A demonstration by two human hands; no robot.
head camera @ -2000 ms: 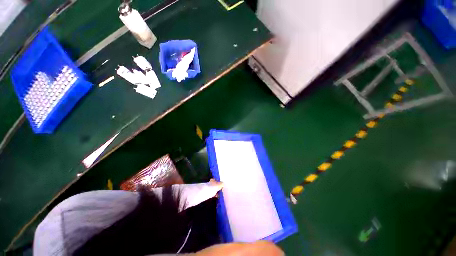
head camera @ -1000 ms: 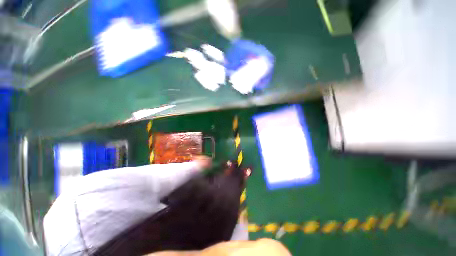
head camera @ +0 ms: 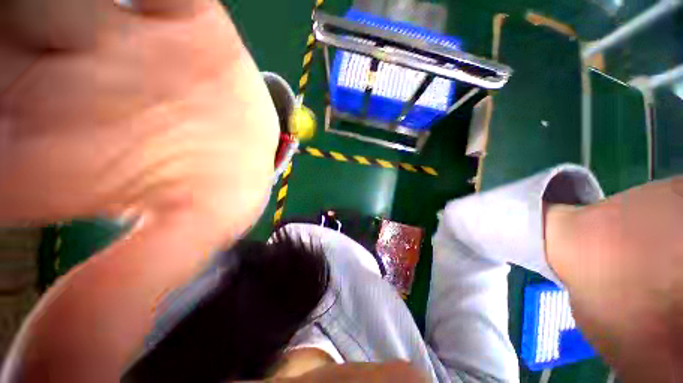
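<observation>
My left hand (head camera: 172, 127) fills the upper left, very close to the camera and blurred. Its fingers are cut off or unclear, and no held thing shows. My right hand (head camera: 636, 277) is at the right edge, close and blurred, beyond a grey sleeve cuff. Its fingers are not visible. A blue tray (head camera: 530, 329) with rows of small white pieces is at lower right, partly hidden by my right hand. Another blue tray (head camera: 341, 93) with white rows is at the top centre, within a metal-framed trolley (head camera: 412, 60).
The green bench (head camera: 532, 142) runs along the right, with metal rails (head camera: 586, 112) beyond it. A reddish-brown box-like object (head camera: 398, 250) is on the green floor. Yellow-black tape (head camera: 359, 159) marks the floor. A yellow round thing (head camera: 302, 122) shows beside my left hand. Dark hair covers the lower left.
The view has swung and turned. Both hands have come up close to the camera. The tray with the pale flat surface and the small blue bin are out of view; the trolley has come into view.
</observation>
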